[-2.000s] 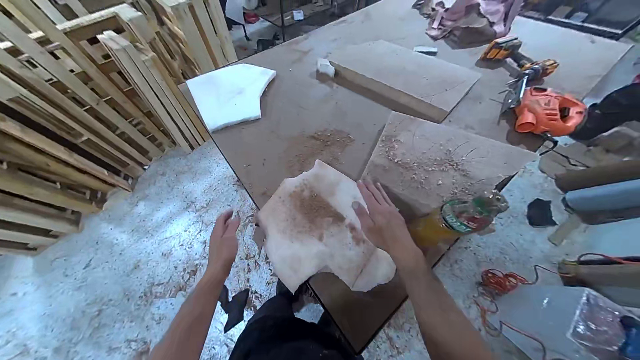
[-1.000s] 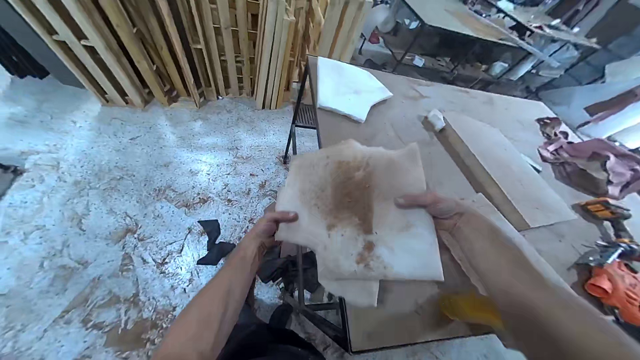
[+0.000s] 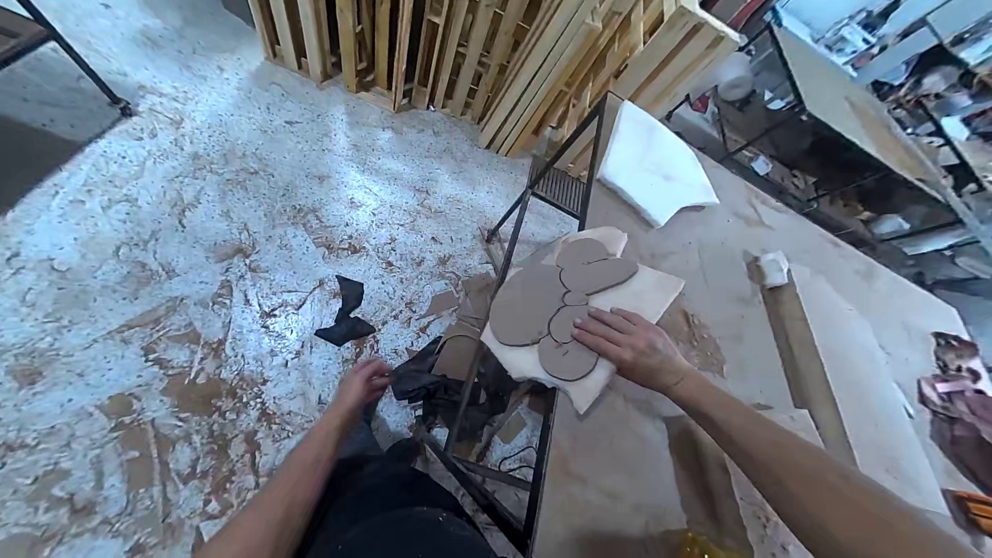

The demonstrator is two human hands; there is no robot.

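On the near corner of the worktable (image 3: 589, 480) lies a cream foam sheet (image 3: 647, 293), partly past the table's left edge. Over it is a grey-brown flat piece with rounded lobes (image 3: 527, 306), marked with dark outlines. My right hand (image 3: 632, 349) rests palm down, its fingertips on a small round part of that piece. My left hand (image 3: 364, 385) hangs to the left of the table, over the floor, fingers loosely curled; nothing is seen in it. A white foam piece (image 3: 657, 167) lies at the table's far end.
Right of my right hand lies a thick board or foam block (image 3: 860, 372) with a small white lump (image 3: 773, 269) at its corner. Wooden frames (image 3: 465, 54) stand beyond. Black cloth (image 3: 434, 380) and scraps lie by the metal table legs. A black scrap (image 3: 345, 314) lies on the littered floor.
Both hands held the dusty foam sheet a second ago; my left hand is now off it. The side with grey-brown lobes now shows. The view has swung left.
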